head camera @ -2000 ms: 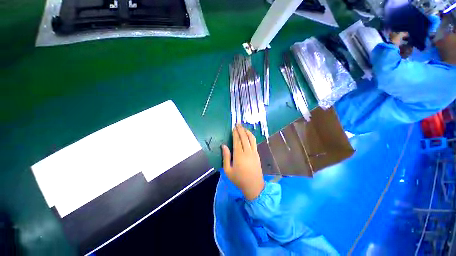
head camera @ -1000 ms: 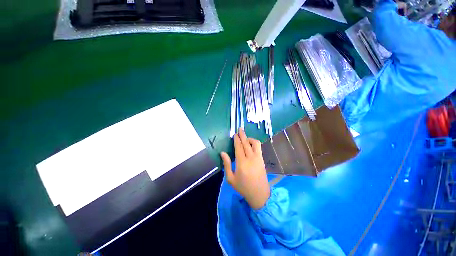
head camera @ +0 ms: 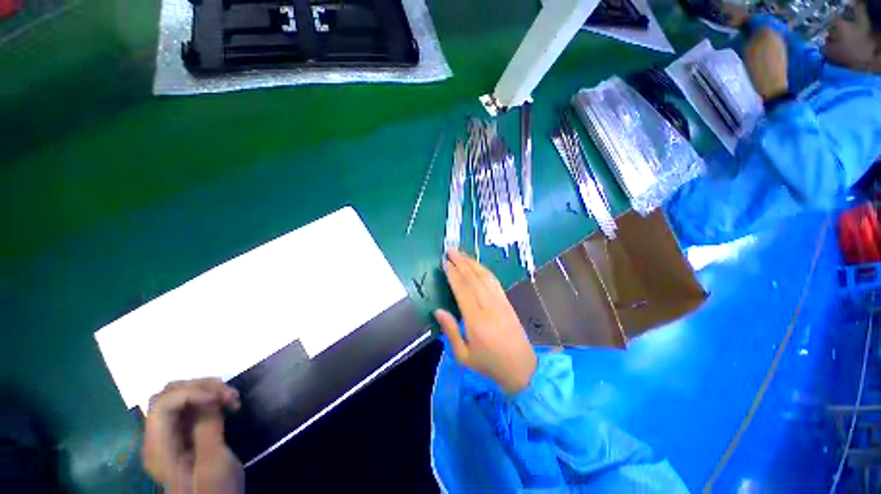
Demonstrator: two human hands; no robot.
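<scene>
Several thin silvery metal strips (head camera: 497,188) lie in a fanned bundle on the green bench, right of centre. My right hand (head camera: 488,323) lies flat below them, thumb apart, its fingertips at the lower end of the leftmost strips. It grips nothing that I can see. My left hand (head camera: 193,434) is blurred at the lower left, fingers curled, over the lower left part of a white work sheet (head camera: 251,280) with a stepped black lower section. Whether it holds anything cannot be told. A single slim strip (head camera: 425,183) lies apart, left of the bundle.
A black plastic housing (head camera: 301,43) lies on bubble wrap at the back. A white upright (head camera: 543,48) stands behind the strips. Further right are another strip bundle (head camera: 584,178), bagged strips (head camera: 638,145) and a neighbouring worker's blue sleeve (head camera: 811,145). A brown cardboard box (head camera: 647,280) is at the bench edge.
My left hand has come into view from the lower edge onto the sheet. The leftmost strips have shifted slightly beside my right fingertips. The view has moved, so bench things appear further right.
</scene>
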